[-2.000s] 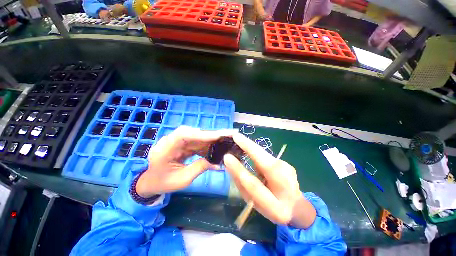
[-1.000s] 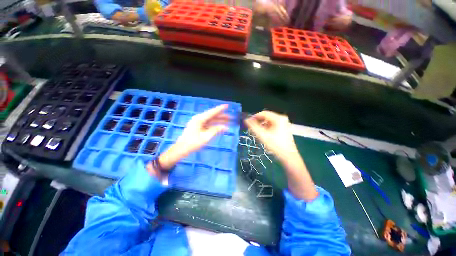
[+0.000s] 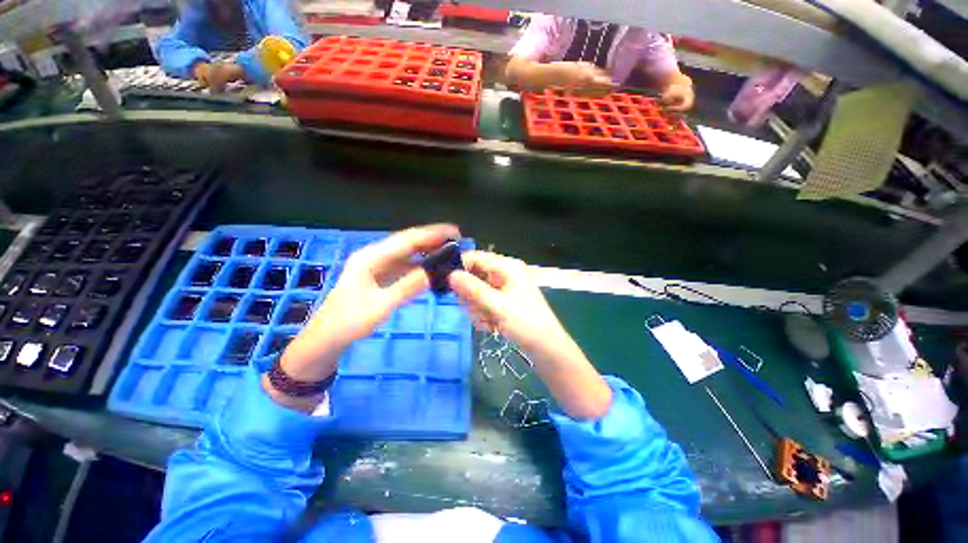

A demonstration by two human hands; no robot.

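Note:
A small dark square device unit (image 3: 442, 263) is held up between both hands above the right back part of the blue tray (image 3: 414, 408). My left hand (image 3: 372, 286) pinches it from the left between thumb and fingers. My right hand (image 3: 507, 297) touches its right edge with thumb and fingertips. The fingers hide parts of the unit. Dark units sit in several pockets of the blue tray's left part. Thin pale square frames (image 3: 522, 409) lie loose to the right of the tray.
A black tray (image 3: 98, 337) with units stands at the left. A white card (image 3: 686, 350), thin rod (image 3: 740, 432), blue tool (image 3: 756, 380), orange block (image 3: 801, 468) and small fan (image 3: 860, 310) are on the right. Red trays (image 3: 382, 111) and two people are across the bench.
My hands were apart a second ago and are now together at the dark unit. The pale stick seen under my right hand two seconds ago no longer shows. The camera view has shifted.

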